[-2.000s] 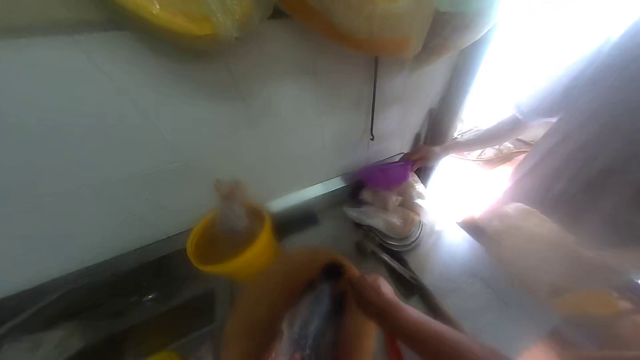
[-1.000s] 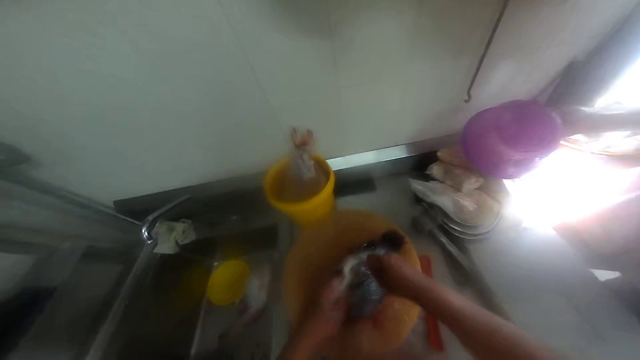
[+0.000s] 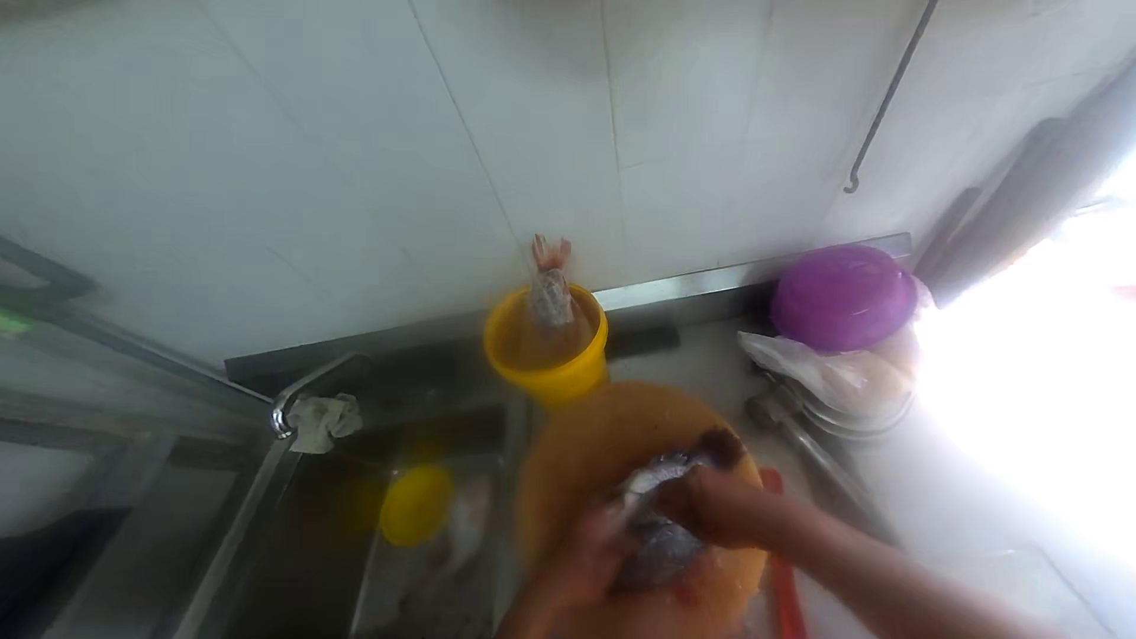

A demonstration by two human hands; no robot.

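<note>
A round, tan cutting board [image 3: 612,426] lies at the lower middle, blurred. On it is a fish [image 3: 661,550] with silvery-grey skin; a dark lump [image 3: 721,446] sits at its upper right and a reddish patch below it. My right hand [image 3: 714,506] has its fingers closed on the fish's upper side. My left hand [image 3: 595,550] grips its left side; the fingers are blurred. Behind the board, a yellow bucket [image 3: 564,382] holds a fish [image 3: 550,297] with its tail sticking up. The red handle-like strip [image 3: 784,586] lies at the board's right edge.
The sink [image 3: 311,541] on the left contains a yellow bowl [image 3: 417,504]; a cloth [image 3: 324,422] hangs by the faucet [image 3: 293,399]. At right, a purple plastic basin [image 3: 843,297] rests over bagged items [image 3: 834,373] and plates [image 3: 865,426]. A metal tool [image 3: 825,461] lies nearby. A hooked rod [image 3: 887,102] hangs above.
The purple basin has come down onto the bagged items, and the other person's arm has left the view. My left hand, unseen two seconds ago, is now on the fish. The view has turned left.
</note>
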